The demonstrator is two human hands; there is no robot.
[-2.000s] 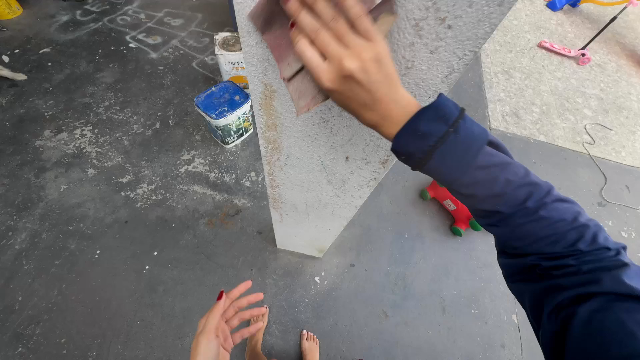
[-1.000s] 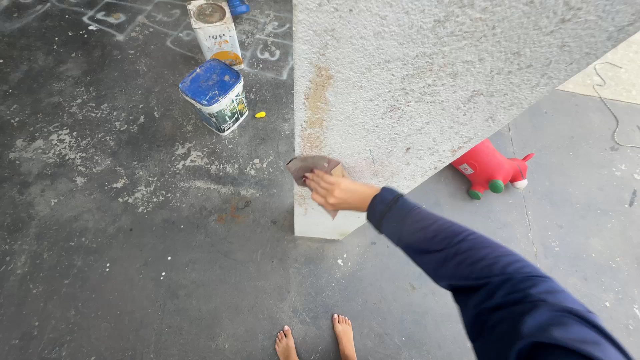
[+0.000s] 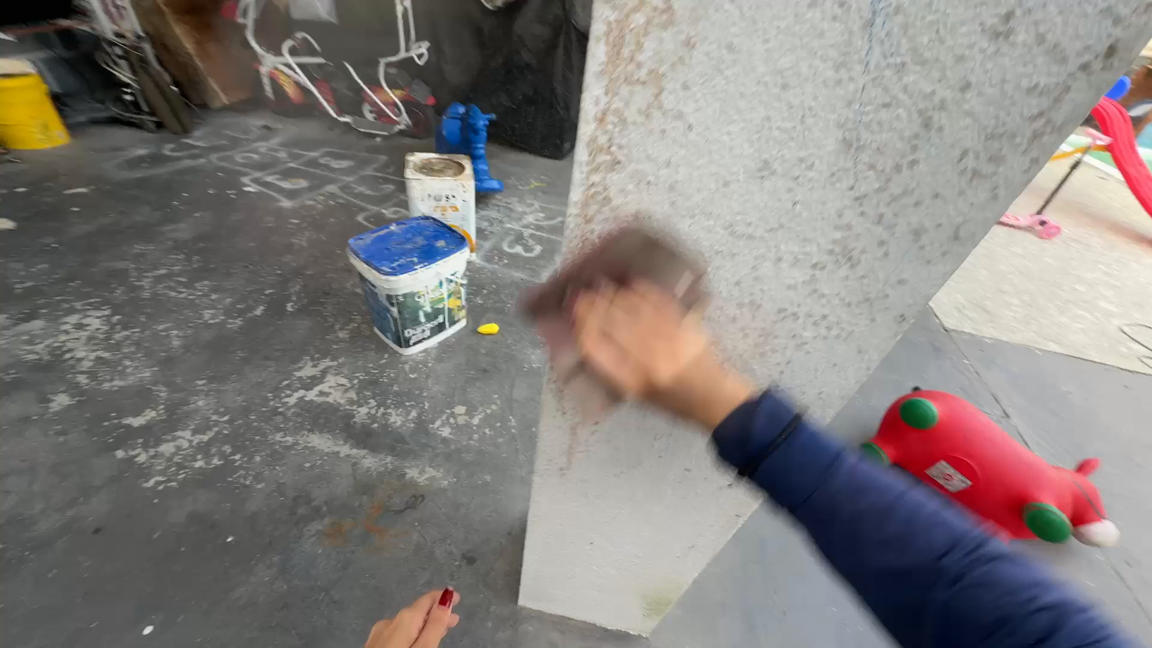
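Note:
My right hand (image 3: 634, 346), blurred by motion, holds a creased brownish-pink sheet (image 3: 621, 270), which looks like sandpaper, flat against the face of a rough white-grey pillar (image 3: 765, 180). Brown stains run along the pillar's left edge, above and below the sheet. My left hand (image 3: 418, 621) shows only in part at the bottom edge of the view, left of the pillar's foot, with a red-nailed finger raised. It touches nothing that I can see, and most of it is cut off.
A blue-lidded paint bucket (image 3: 409, 283) and a paint-marked white can (image 3: 441, 193) stand left of the pillar, near a small yellow object (image 3: 488, 328). A red inflatable animal toy (image 3: 985, 463) lies to the right. A yellow bucket (image 3: 31, 108) stands far left.
My right hand has moved up the pillar with the sheet from near its foot. My left hand, out of view one second ago, shows at the bottom. The view has tilted up.

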